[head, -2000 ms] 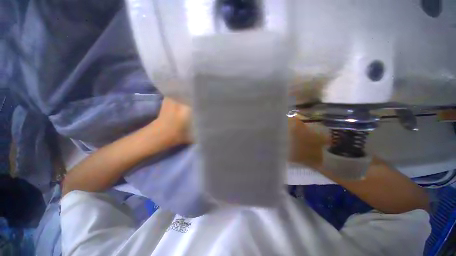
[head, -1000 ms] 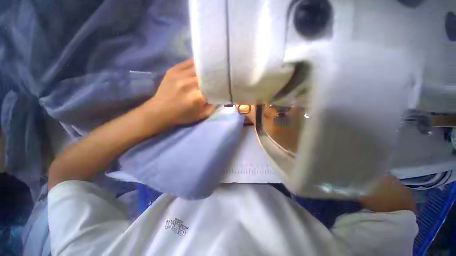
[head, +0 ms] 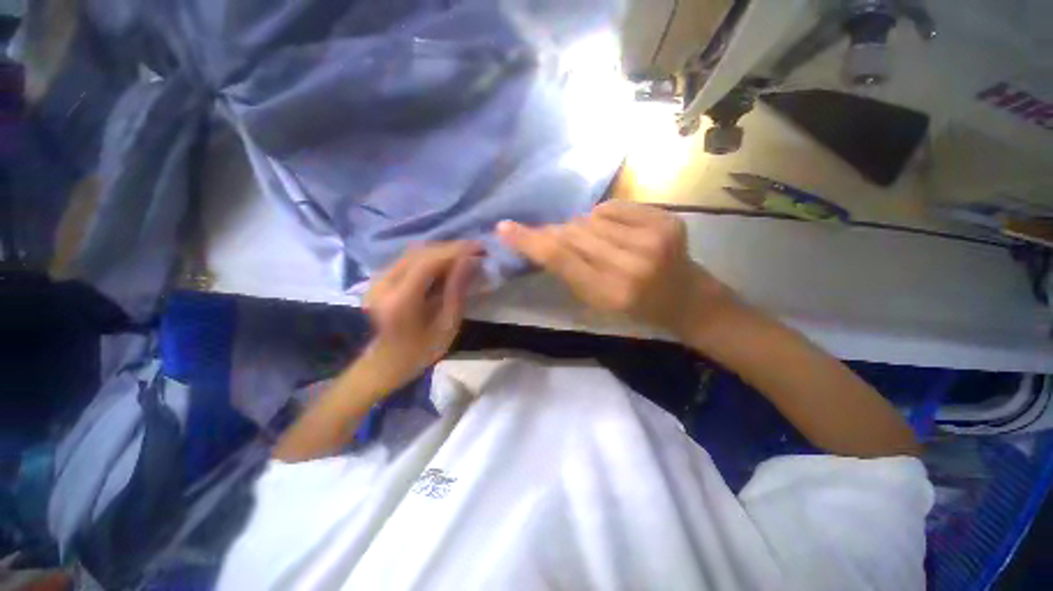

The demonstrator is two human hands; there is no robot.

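The grey garment piece [head: 404, 127] lies bunched on the machine table, left of the needle, its near edge at the table's front. My left hand [head: 418, 294] is at this edge with its fingers bent on the cloth. My right hand [head: 612, 260] is just right of it, its thumb and fingers together at the same edge. The two hands almost touch. Blur hides the exact grip. The presser foot area [head: 693, 116] of the sewing machine is beyond my right hand, beside bright lamp glare.
Yellow-green thread snips [head: 791, 199] lie on the machine bed, near a black slanted pad [head: 860, 129]. The white table edge [head: 878, 312] runs across in front. Blue baskets [head: 202, 358] and bunched cloth are below left, with more blue mesh below right. Part of a hand shows at the lower left corner.
The view has shifted, uncovering the needle area and both hands. My left hand has come off the cloth beside the needle to the table's front edge. My right hand has come out from behind the machine.
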